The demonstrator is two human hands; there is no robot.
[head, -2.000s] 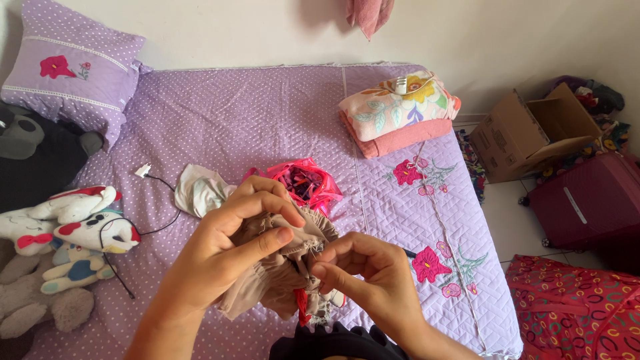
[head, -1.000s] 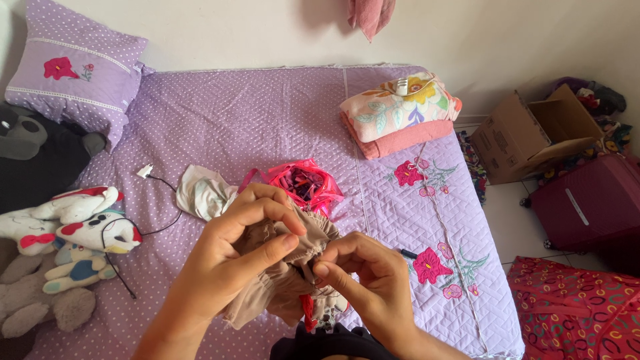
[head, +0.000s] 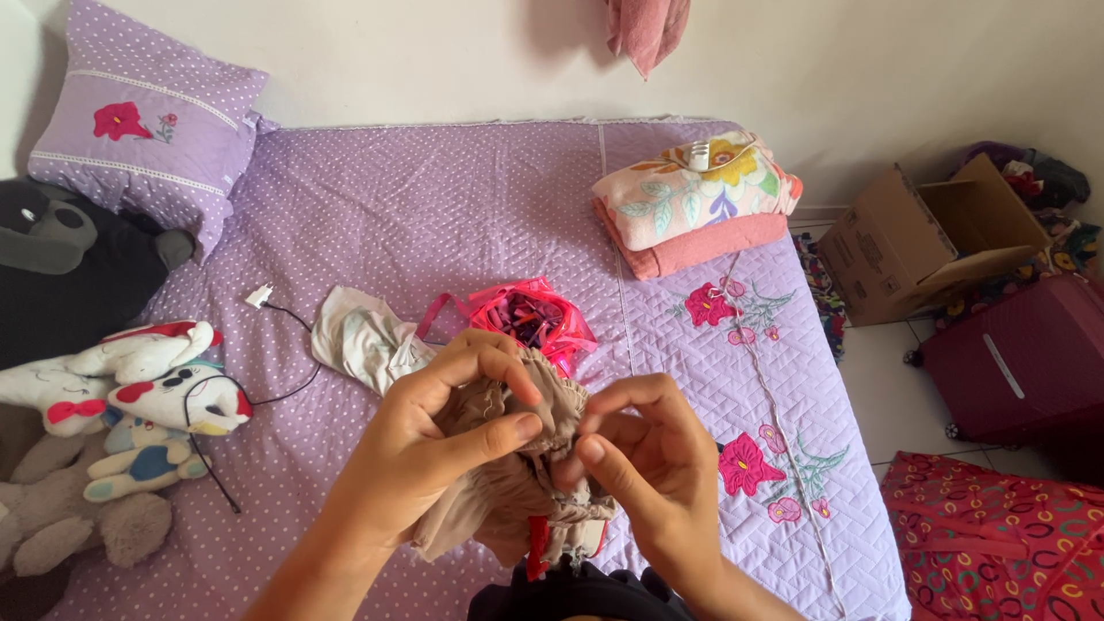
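Note:
Gathered beige fabric with frayed, ruffled edges is bunched up between my two hands over the bed. My left hand grips it from the left, thumb and fingers pinching its upper part. On its right side, the fingers of my right hand are bent close against the cloth; whether they pinch it is hard to tell. A red strip hangs at the fabric's lower end. Just beyond my hands lie a bright pink bag filled with dark purple pieces and a crumpled pale cloth.
Plush toys, a black cable with a white plug and a pillow occupy the bed's left side. Folded blankets rest at the back right. On the floor stand an open cardboard box and a maroon suitcase.
The fingers of my right hand have spread and shifted against the beige fabric, where before they pinched it closely. My left hand still holds the fabric.

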